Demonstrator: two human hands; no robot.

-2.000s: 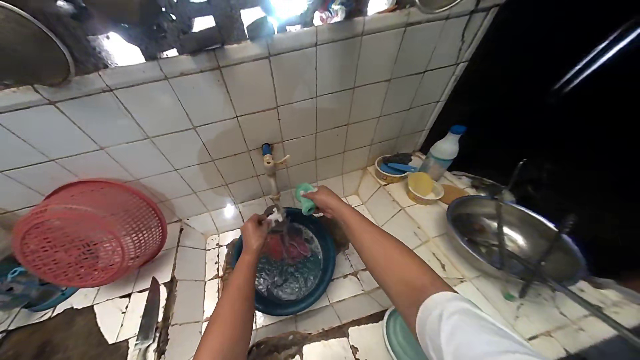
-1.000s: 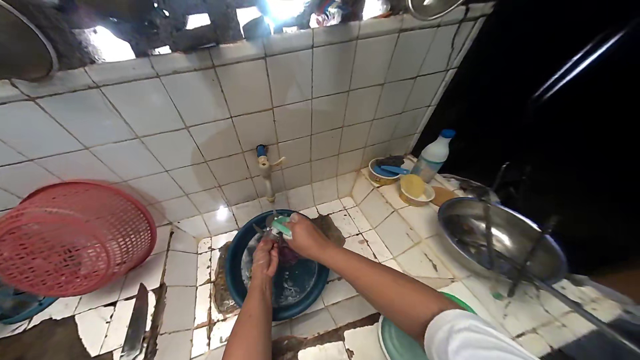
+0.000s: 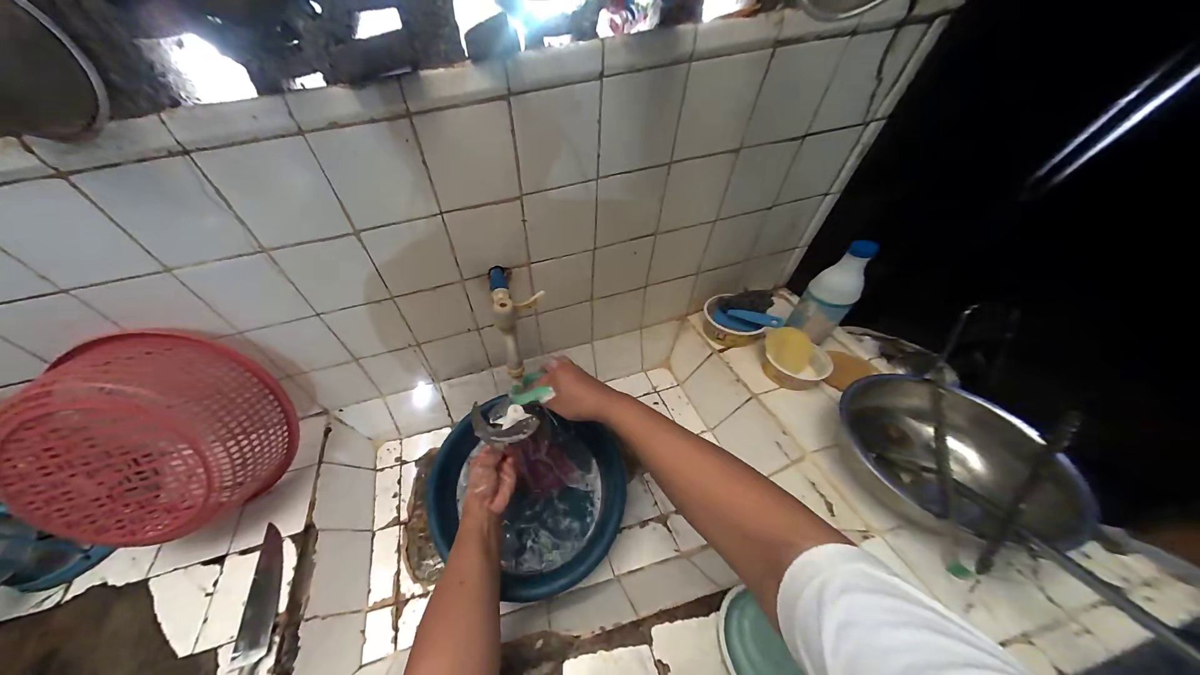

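Beneath the wall tap [image 3: 506, 323] stands a dark blue basin [image 3: 616, 497] of sudsy water, with something reddish in it. My left hand [image 3: 489, 478] grips a small clear dish or lid [image 3: 506, 427] with a dark rim over the basin's upper part; its exact kind is unclear. My right hand [image 3: 572, 389] holds a green scrubbing pad or cloth [image 3: 532, 394] at the tap's mouth, just above the dish. A white piece shows between the pad and the dish. Part of the dish is blurred by water.
Left are a red plastic colander basket [image 3: 272, 412] and a knife [image 3: 260, 595] on the tiles. Right stand small tubs [image 3: 797, 375], a white bottle with a blue cap [image 3: 834, 291] and a large metal wok [image 3: 966, 441]. A green round lid or basin [image 3: 755, 637] lies below my right arm.
Both hands were lower over the basin one second ago. Now my right hand with the green pad is up by the tap, and the dish is held near the water outlet.
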